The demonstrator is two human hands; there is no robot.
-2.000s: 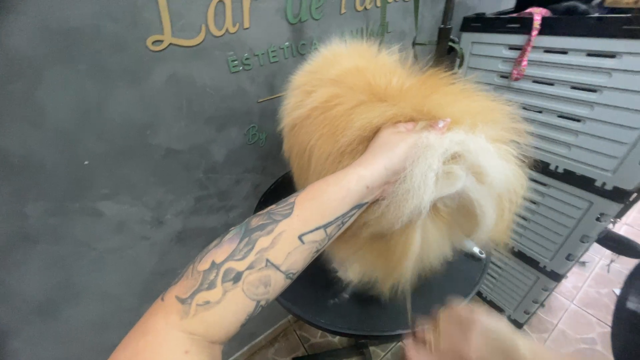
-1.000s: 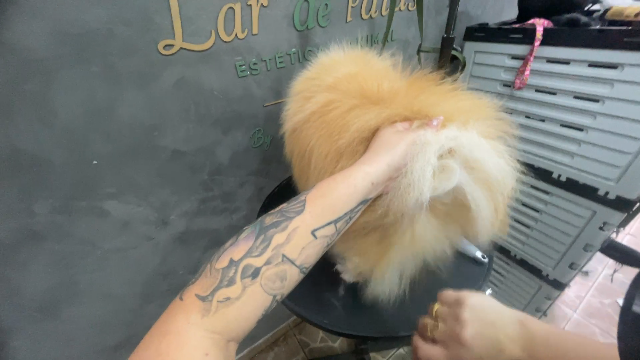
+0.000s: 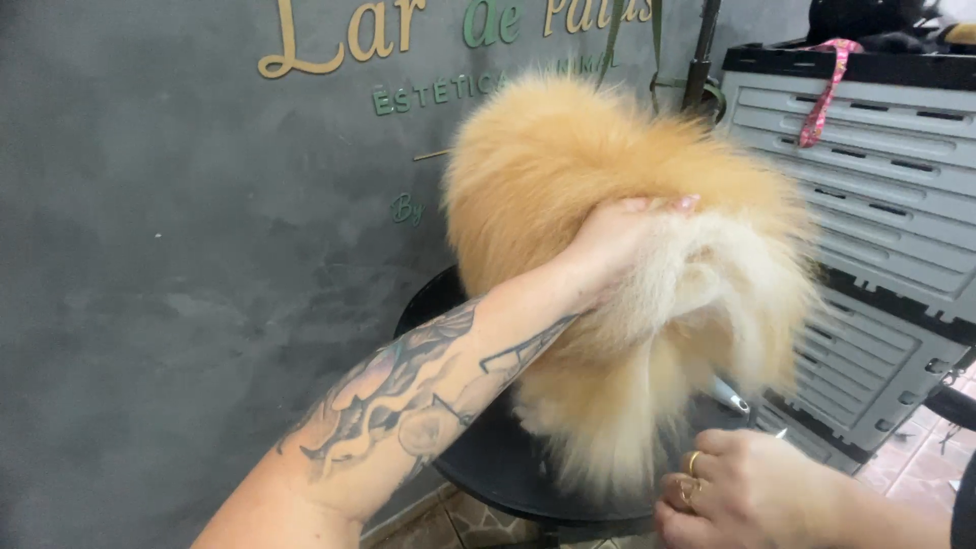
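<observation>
A fluffy orange and cream dog [image 3: 534,175] stands on a round black grooming table [image 3: 488,465], its rear toward me and its head out of sight. My left hand [image 3: 629,229] grips the pale fur of its rump or tail, the fingers partly buried. My right hand [image 3: 724,488], with gold rings, is curled low at the right, beside the hind leg and apart from the fur. A small pointed tip shows just above its knuckles, so it seems to hold a slim metal tool, mostly hidden. A shiny metal tool [image 3: 732,398] lies on the table behind the leg.
Grey plastic folding crates [image 3: 854,175] are stacked at the right, with a pink patterned strap [image 3: 827,99] hanging over the top edge. A dark upright post [image 3: 700,61] and green straps [image 3: 657,46] stand behind the dog. A dark grey wall [image 3: 191,229] with raised lettering runs along the left.
My right hand, blurred at the bottom of the frame two seconds ago, has moved to the right and shows clearly. My left hand keeps its hold on the fur.
</observation>
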